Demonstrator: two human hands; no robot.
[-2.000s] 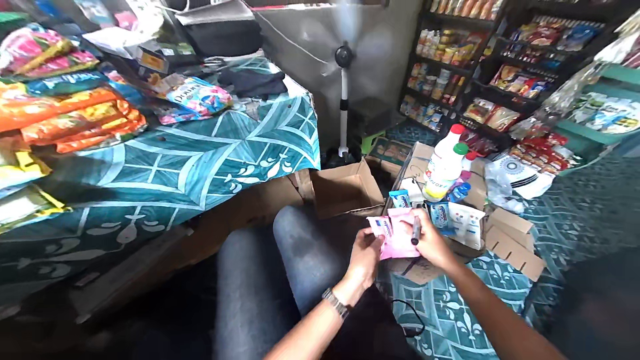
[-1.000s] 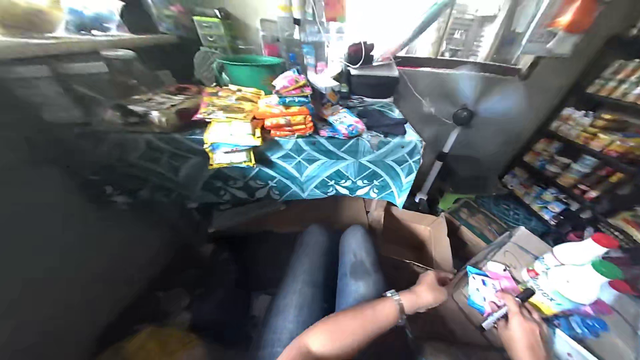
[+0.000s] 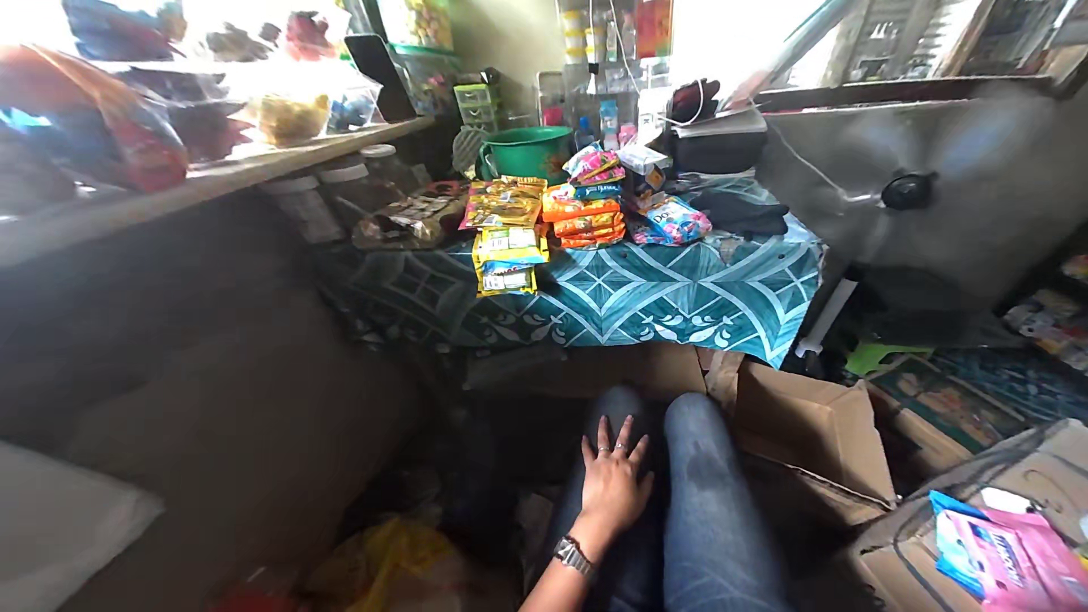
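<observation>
My left hand [image 3: 614, 484], with a metal-band wristwatch [image 3: 572, 554] on its wrist, rests spread on the left thigh of my jeans and holds nothing. Out of view is my right hand. Pink and blue packets [image 3: 1007, 552] lie on a cardboard box [image 3: 901, 565] at the lower right. Ahead, a table with a teal patterned cloth [image 3: 680, 293] bears stacked orange packets [image 3: 585, 223], yellow packets [image 3: 510, 255], a blue floral packet [image 3: 676, 223] and a dark cloth [image 3: 748, 212]. Behind them stands a green plastic basin [image 3: 529, 153].
An open cardboard box [image 3: 807, 425] stands right of my knees. A running fan [image 3: 908, 191] is at the back right. Along the left wall, a ledge [image 3: 212, 183] holds bagged goods. A yellow plastic bag [image 3: 395, 561] lies low on the left, beside my legs.
The view has swung left. My left hand has left the pink packet and now lies on my thigh. My right hand, which held a marker, has gone out of view.
</observation>
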